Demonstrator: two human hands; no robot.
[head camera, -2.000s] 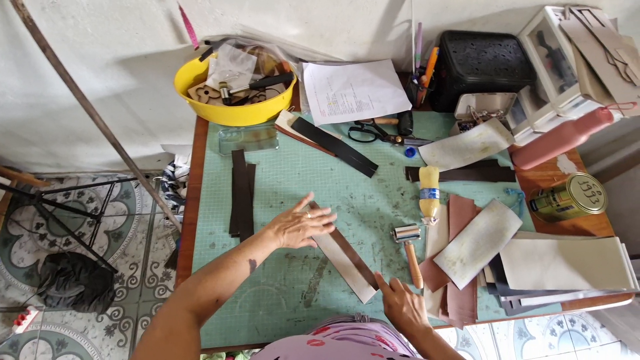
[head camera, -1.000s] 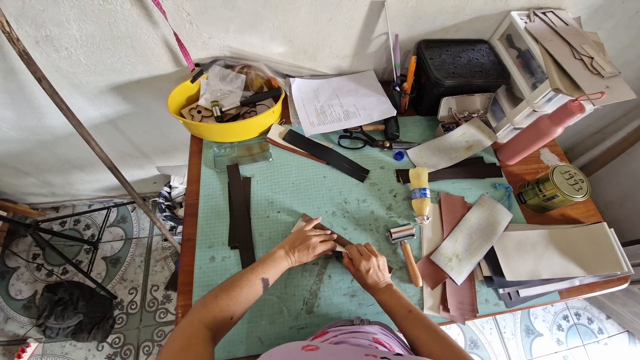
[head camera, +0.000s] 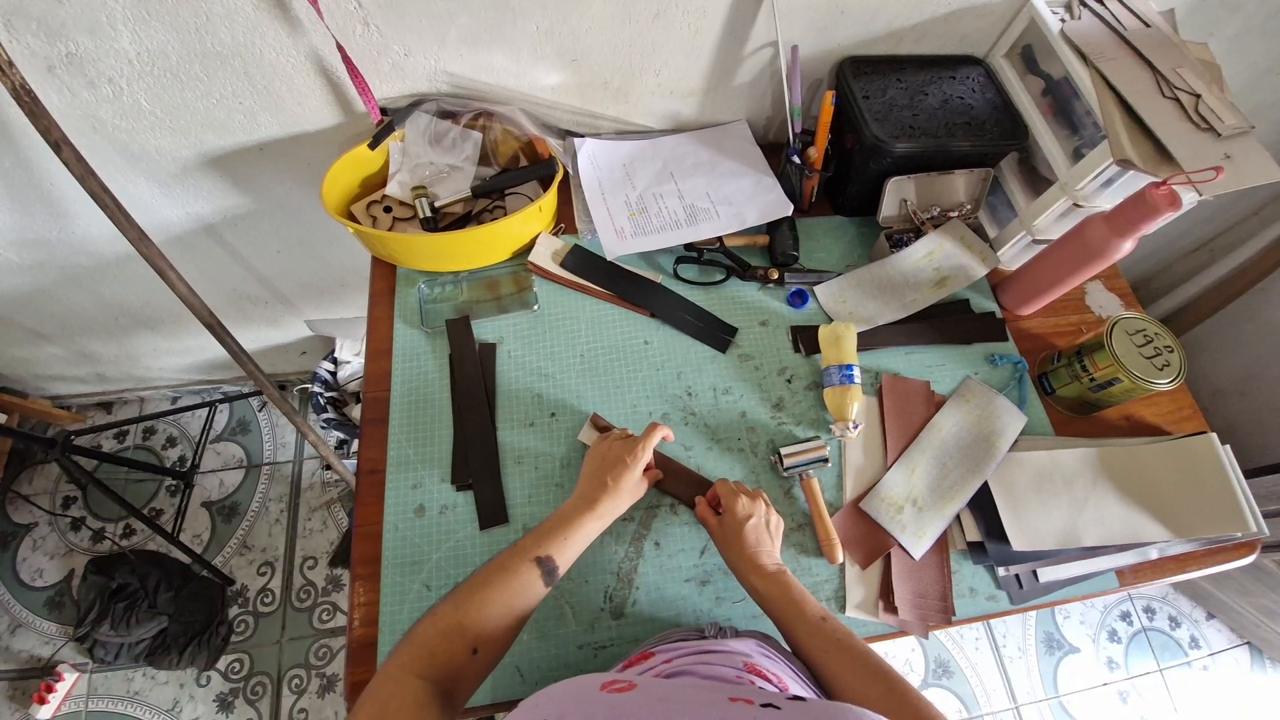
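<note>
A narrow brown strip, apparently leather, (head camera: 683, 480) lies slantwise on the green cutting mat (head camera: 580, 370), a pale end showing at its upper left. My left hand (head camera: 618, 468) rests over its upper part, thumb and forefinger pinching at its edge. Fingers of my right hand (head camera: 742, 522) grip the strip's lower right end, which they hide. To the right lies a metal roller with a wooden handle (head camera: 820, 510), below a plastic bottle of yellowish stuff (head camera: 840, 385). Dark strips (head camera: 475, 420) lie crossed at the left.
Along the back are a yellow basin (head camera: 450, 245), printed paper (head camera: 680, 185), black-handled scissors (head camera: 750, 270) and a black box (head camera: 925, 120). Reddish-brown pieces (head camera: 915, 570), stacked pale sheets (head camera: 1110, 490), a tin can (head camera: 1110, 365) and a pink flask (head camera: 1090, 245) stand or lie at the right.
Two seconds ago my hands were far apart at the strip's two ends, its pale part widely exposed. Both are now closer together, and the strip shows mostly brown.
</note>
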